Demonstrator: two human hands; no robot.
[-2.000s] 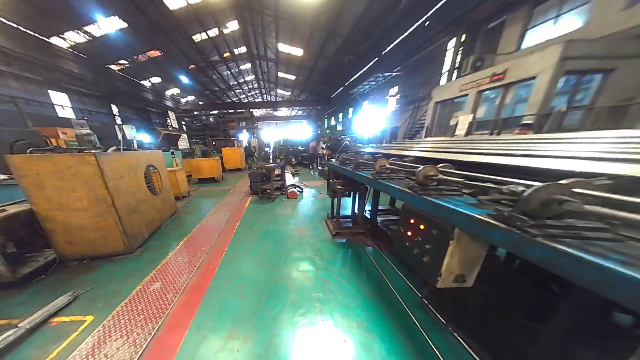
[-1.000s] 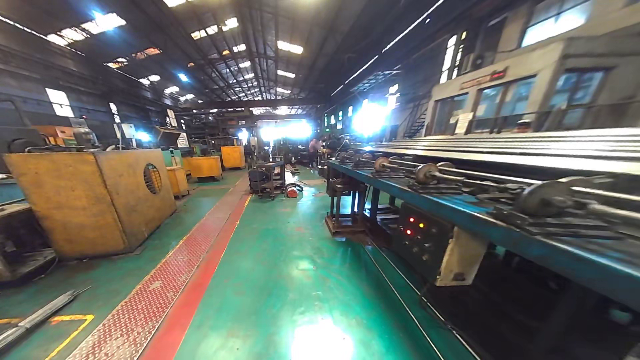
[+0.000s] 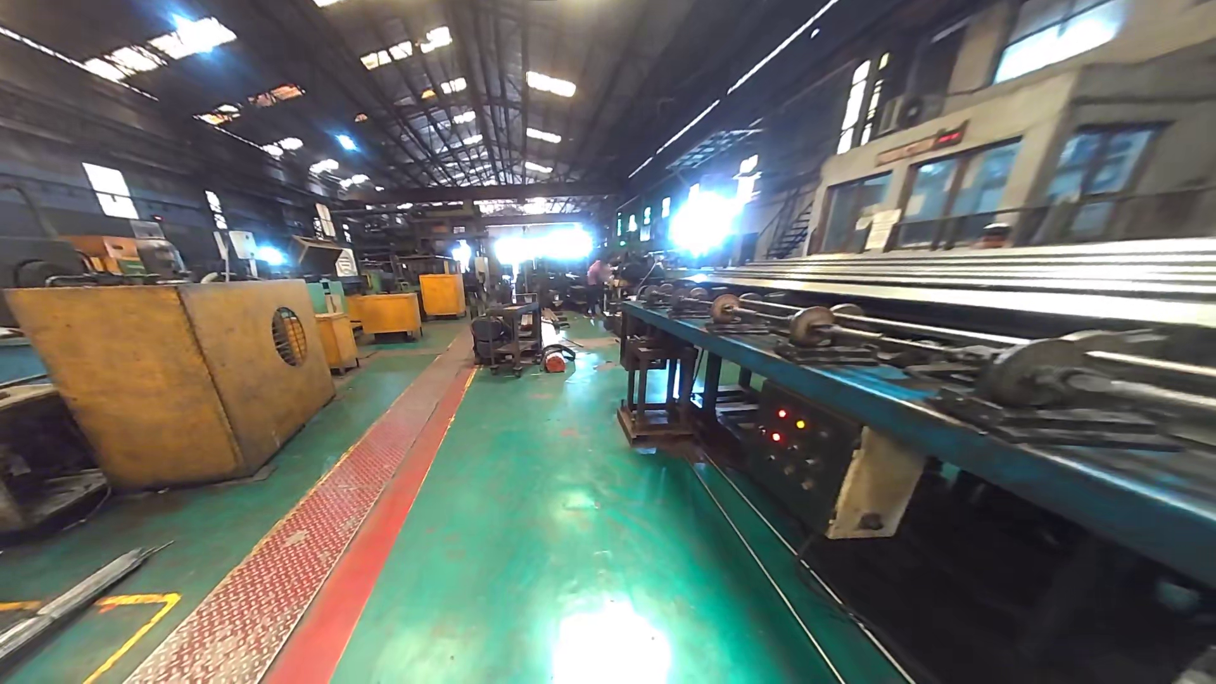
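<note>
Neither my left hand nor my right hand shows in the head view, so what they hold or touch cannot be told. Closest on the right stands a long blue steel machine bed [image 3: 855,399] carrying metal wheels [image 3: 1035,372] and long rods [image 3: 921,330]. Behind it lie long shiny metal bars or tubes [image 3: 950,275]. Under the bed, a dark control panel [image 3: 796,456] shows lit red and yellow lamps.
A large yellow metal enclosure [image 3: 161,380] stands left of a red tread-plate strip [image 3: 313,513] in the green floor [image 3: 513,494]. Long metal pieces [image 3: 76,598] lie at lower left. A wheeled machine [image 3: 513,334] and a distant person [image 3: 597,283] are ahead.
</note>
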